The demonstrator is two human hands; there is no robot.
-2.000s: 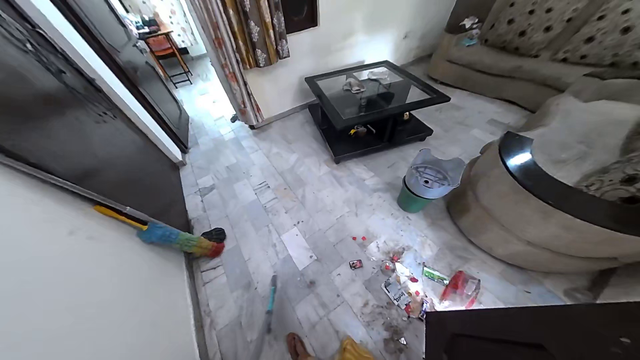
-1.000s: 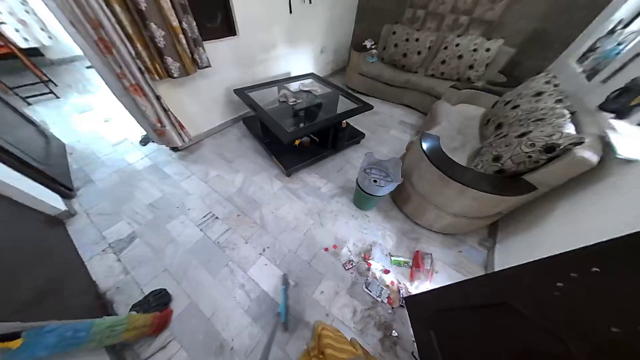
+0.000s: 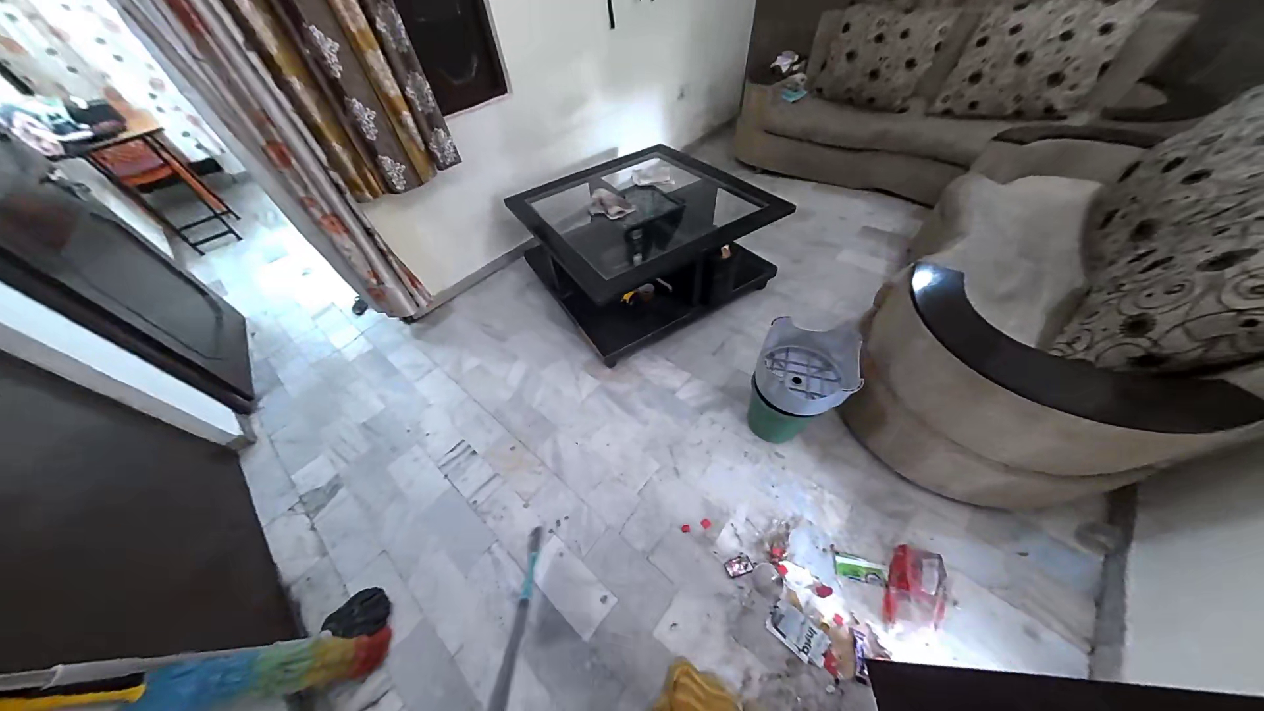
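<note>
Neither of my hands is in view. A long pole with a teal section [image 3: 528, 578] rises from the bottom edge over the floor; whatever holds it is out of frame. At the lower left is a multicoloured fluffy duster [image 3: 252, 671] with a yellow handle, and a black object [image 3: 358, 612] is at its tip. Yellow fabric [image 3: 694, 688] shows at the bottom centre. Litter lies on the marble floor to the right of the pole: a printed wrapper [image 3: 798, 634], a green packet [image 3: 860, 568], a red clear-sided package [image 3: 913, 587] and small red bits.
A grey basin-like piece sits in a green bucket [image 3: 777, 420] beside the curved sofa [image 3: 997, 425]. Behind stands a black glass-topped coffee table [image 3: 647, 296]. Patterned curtains [image 3: 341, 118] hang by a doorway. Dark furniture [image 3: 1047, 689] juts in at lower right, and a dark door [image 3: 118, 513] stands left.
The view has turned right. Against the floor tiles, the teal-sectioned pole has shifted from side to side. A brown shape at the bottom edge two seconds ago is out of view.
</note>
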